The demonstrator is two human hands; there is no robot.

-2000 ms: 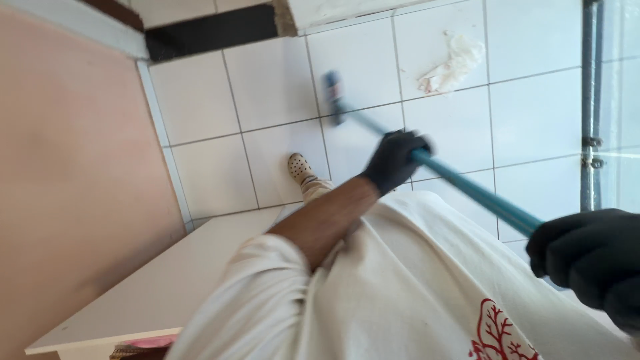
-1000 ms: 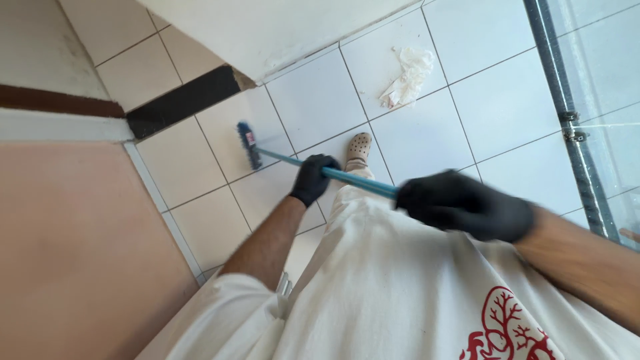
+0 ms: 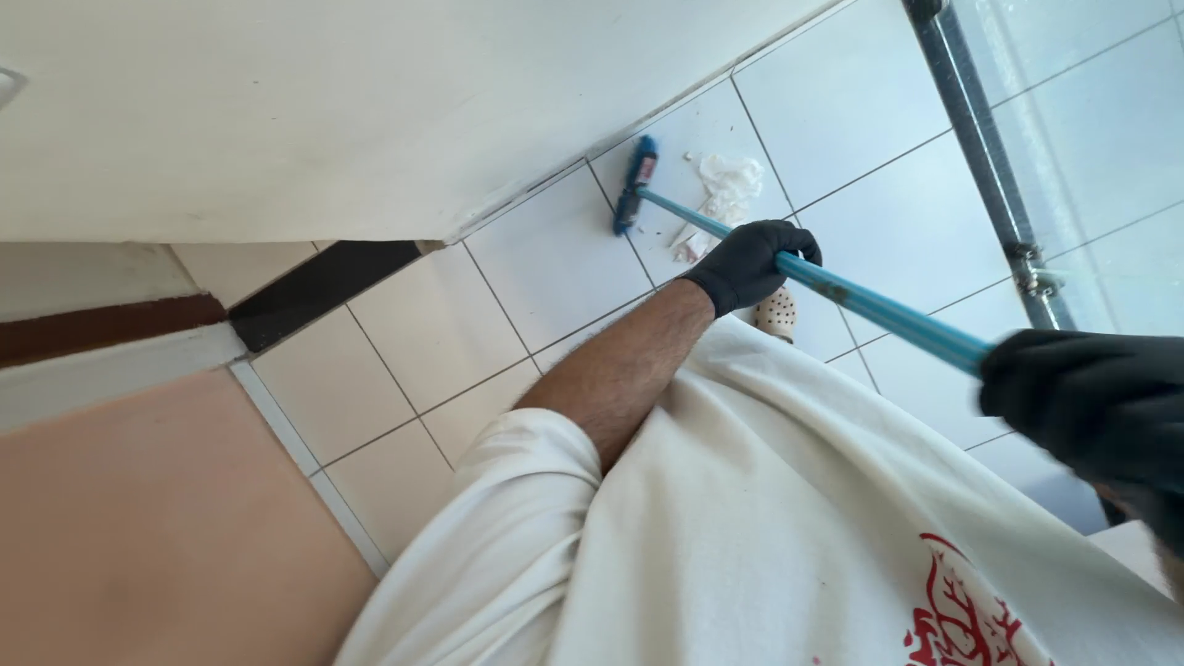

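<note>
My left hand [image 3: 754, 266], in a black glove, is closed around the middle of a blue broom handle [image 3: 888, 310]. Farther up the same handle, at the right edge, my right hand [image 3: 1078, 398] grips it, also in a black glove and slightly blurred. The blue broom head [image 3: 635, 185] rests on the white floor tiles near the foot of the wall. Just right of it lies crumpled white paper or thin plastic [image 3: 731, 190], with small bits of debris around it.
A pale wall [image 3: 370, 120] runs along the upper left. A dark threshold strip [image 3: 324, 287] crosses the floor by its corner. At the right stands a glass panel with a metal bottom rail [image 3: 990, 166]. A beige perforated clog [image 3: 775, 313] shows below my left hand.
The broom head was on the tiles near the dark strip, well left of the crumpled white material; now it is close beside it. The view has shifted.
</note>
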